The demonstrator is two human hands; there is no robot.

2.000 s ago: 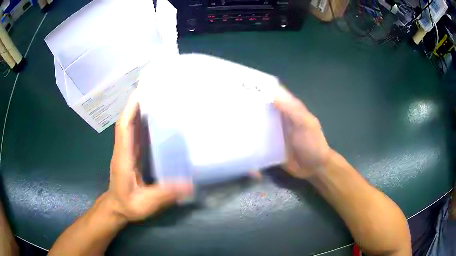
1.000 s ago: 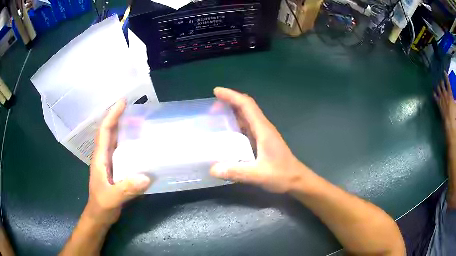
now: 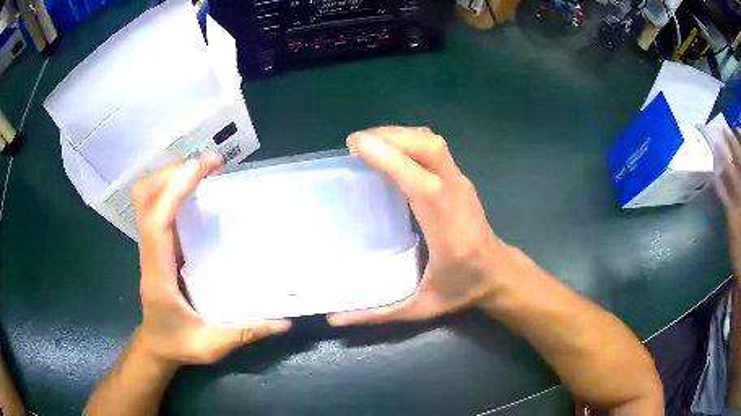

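Note:
A white, frosted oblong appliance unit [image 3: 296,236] is held up in both hands over the dark green mat. Its see-through housing faces up and away, and its opaque white cover is on the side nearest me. My left hand [image 3: 175,268] grips its left end, with the thumb along the near edge. My right hand [image 3: 443,236] grips its right end, with fingers over the far corner and the thumb along the near edge. Glare hides any parts inside the housing. The open white retail carton [image 3: 122,97] stands to the left, just beyond my left hand.
A black audio unit [image 3: 341,36] stands at the back. A blue and white carton [image 3: 650,162] with an open flap is at the right, beside another person's hand [image 3: 727,171]. Tangled cables [image 3: 569,12] lie at the back right. Blue cartons [image 3: 77,16] are at the back left.
The unit has tilted in my hands, showing more of its frosted housing, and my fingers have shifted around its ends. The blue and white carton has come into view at the right.

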